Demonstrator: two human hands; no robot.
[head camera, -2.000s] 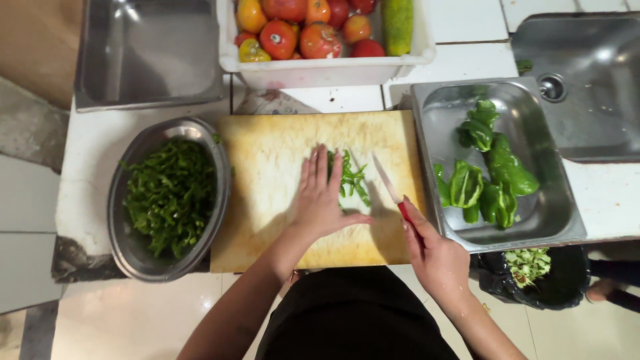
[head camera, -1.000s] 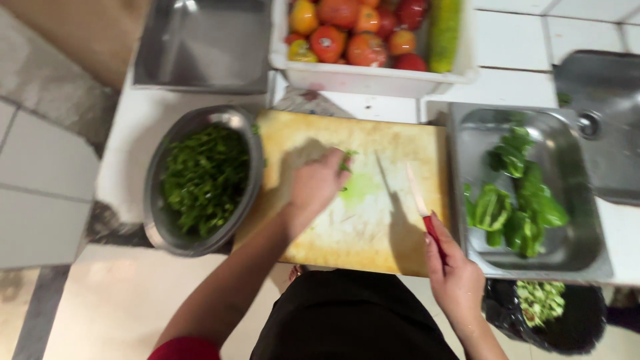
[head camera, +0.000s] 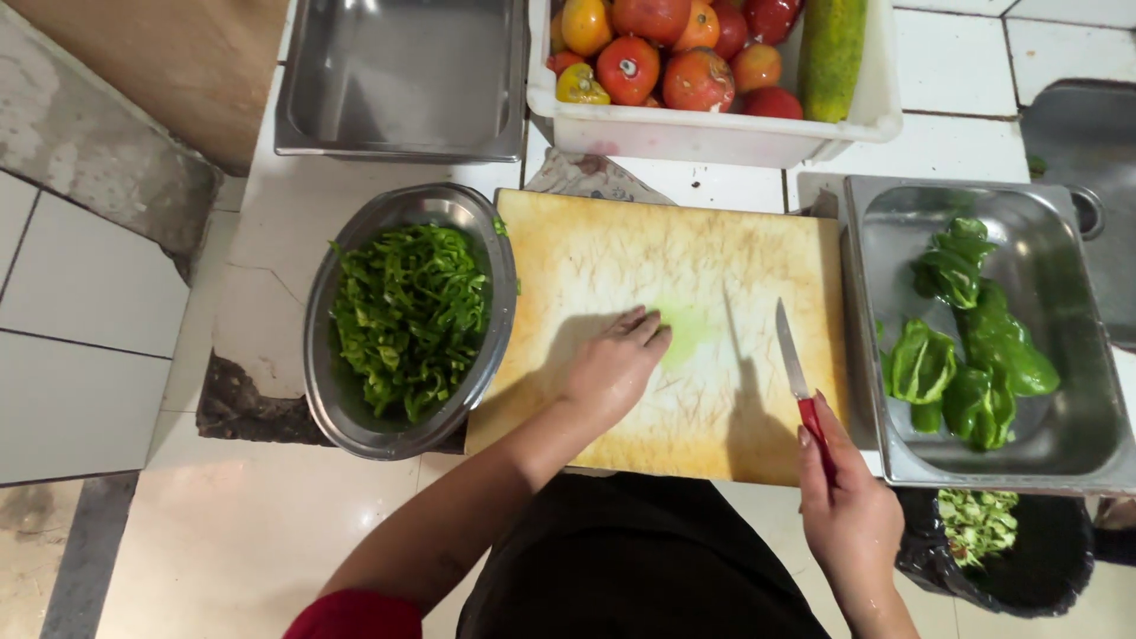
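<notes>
My left hand (head camera: 619, 366) rests low over the middle of a worn yellowed cutting board (head camera: 568, 257), its fingertips beside a pale green wet stain; whether anything lies beneath the fingers is hidden. In my right hand (head camera: 848, 501) is a small knife (head camera: 791, 351) by its red handle, the blade pointing away from me above the board's right side. An oval metal bowl (head camera: 324, 390) at the board's left holds sliced green peppers (head camera: 413, 315). To the right, a steel pan (head camera: 1056, 453) contains several green pepper pieces (head camera: 1003, 346).
Behind the board stand a white plastic crate (head camera: 692, 142) of tomatoes and a long green vegetable (head camera: 832, 62), and a steel pan (head camera: 404, 80). A sink (head camera: 1096, 142) is at the right. Below the counter's right edge is a black-lined bin (head camera: 1038, 568) with green scraps.
The cut green strips seen on the board two seconds ago no longer show there. My left hand was spread flat beside them, then closed over them; its fingers are now lower on the board.
</notes>
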